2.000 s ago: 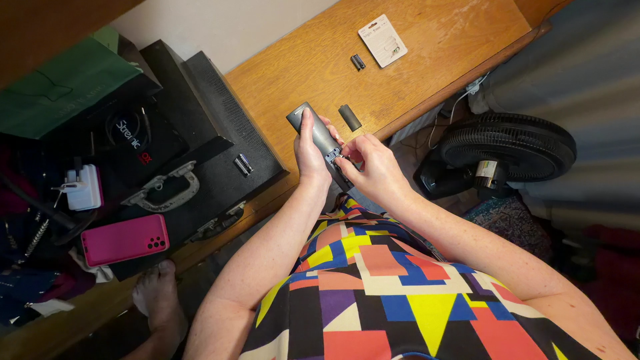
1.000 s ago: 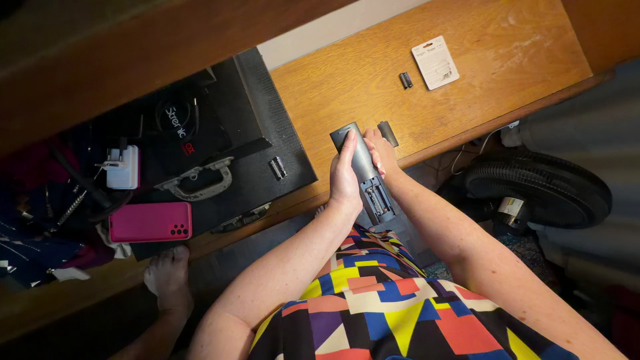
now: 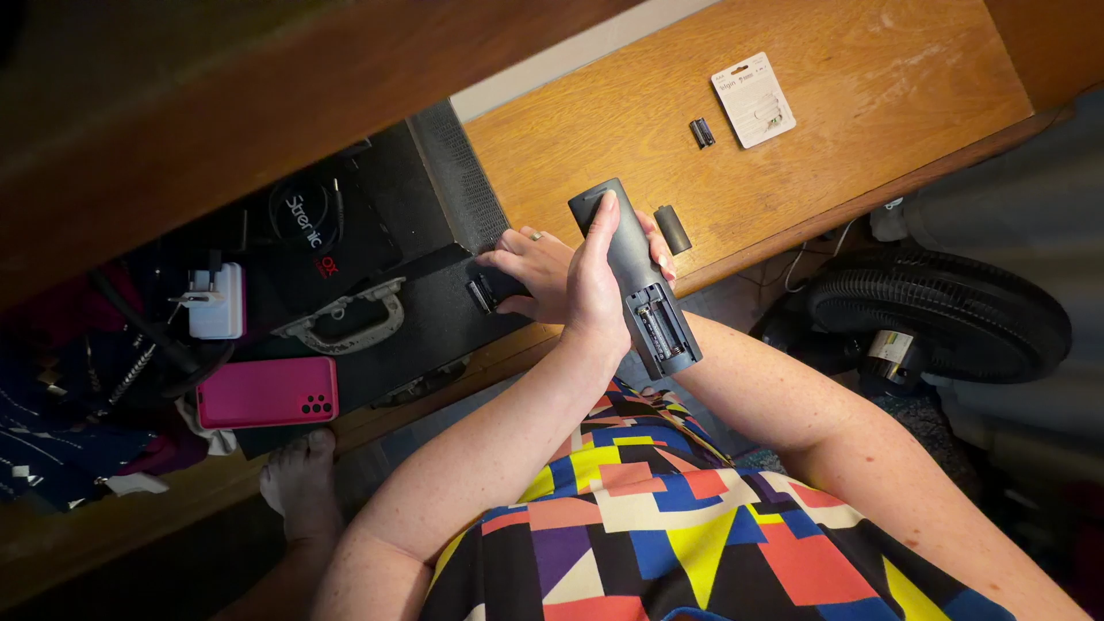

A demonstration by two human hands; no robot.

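My left hand (image 3: pixel 599 276) holds a dark grey remote control (image 3: pixel 634 259), thumb on its back and fingertips at the far side. Its battery compartment (image 3: pixel 662 332) is uncovered, with at least one slim battery inside. Crossing beneath the left arm, my right hand (image 3: pixel 536 274), with a ring, reaches over the black case. Its thumb and fingers are spread around a pair of small batteries (image 3: pixel 481 295); contact is unclear. A dark battery cover (image 3: pixel 672 228) lies on the wooden surface right of the remote. Farther back, two dark batteries (image 3: pixel 702 133) lie beside a blister card (image 3: pixel 753 100).
The black case (image 3: pixel 431 297) has a grey handle (image 3: pixel 349 319). Left are a pink phone (image 3: pixel 267 392), a white charger (image 3: pixel 216 300) and a coiled cable. A wooden beam (image 3: pixel 216 112) crosses the upper left. A black fan (image 3: pixel 940 315) stands right of the wooden surface (image 3: pixel 862 103).
My right hand has left the remote and moved left to the batteries on the black case. The left hand keeps hold of the remote. The view has shifted.
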